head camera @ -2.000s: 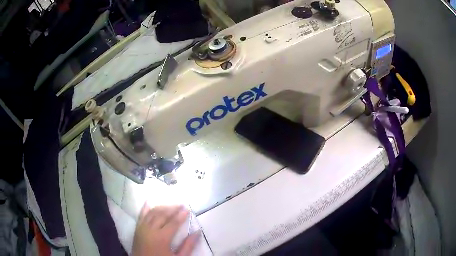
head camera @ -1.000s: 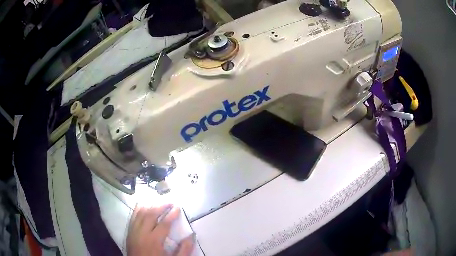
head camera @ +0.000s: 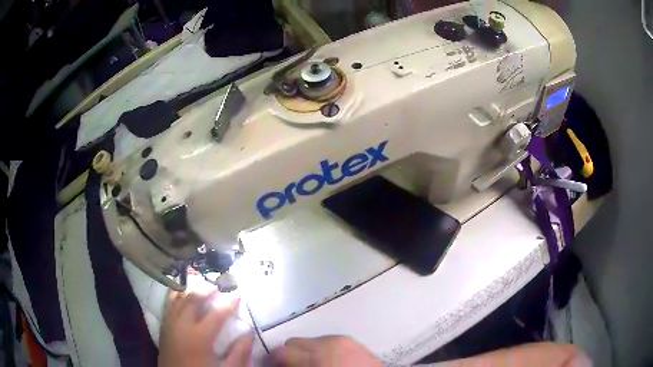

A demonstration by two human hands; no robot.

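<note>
A white panel [head camera: 143, 287] with dark purple strips lies left of and under the lit needle area of the cream sewing machine [head camera: 401, 107]. The presser foot [head camera: 215, 272] is partly lost in glare. My left hand [head camera: 200, 330] lies palm down on the white cloth just in front of the foot, thumb apart from the fingers. My right hand [head camera: 322, 353] is at the bottom edge, close to a thin dark edge line of the cloth; its fingers are partly cut off and their grip is unclear.
A black smartphone [head camera: 392, 223] lies under the machine arm. Purple ribbons [head camera: 555, 215] hang at the right end, near a yellow-orange handle [head camera: 581, 154]. White and dark pieces [head camera: 150, 89] lie behind the machine. A printed scale [head camera: 472, 308] runs along the table's front.
My right hand and forearm have come in from the lower right. My left hand appears further left and nearer the foot. The view has shifted slightly, and a dark piece behind the machine head has shifted.
</note>
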